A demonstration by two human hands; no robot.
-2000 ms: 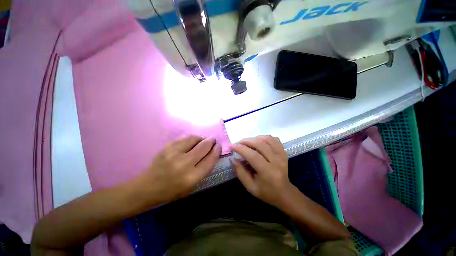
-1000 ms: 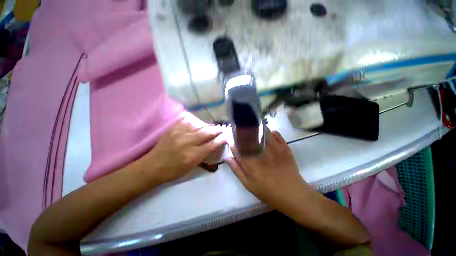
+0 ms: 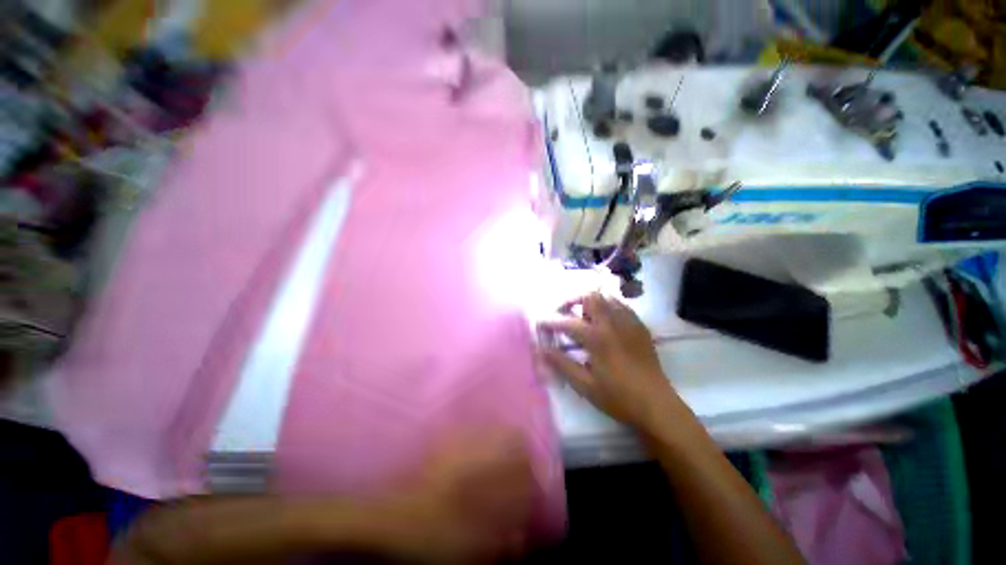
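The pink garment piece point(image 3: 386, 353) lies spread left of the needle and reaches the table's front edge. My left hand point(image 3: 480, 480) is blurred at the cloth's lower part near that edge; its fingers cannot be made out. My right hand point(image 3: 601, 348) is at the needle area of the white sewing machine point(image 3: 772, 177), fingertips by the cloth's right edge under the lamp glare point(image 3: 513, 265). The glare hides the presser foot and what the fingertips touch.
A stacked pink panel pile point(image 3: 177, 320) lies further left. A black smartphone point(image 3: 752, 309) lies on the machine bed. Thread snips point(image 3: 965, 320) are at the far right. A green basket point(image 3: 938, 486) with pink pieces point(image 3: 833, 502) stands below right. A red-orange item point(image 3: 79, 539) is at bottom left.
The view has shifted, showing more of the machine. The pink cloth now extends down over the table's front. My left hand has moved from the needle area towards me; my right hand remains near the needle.
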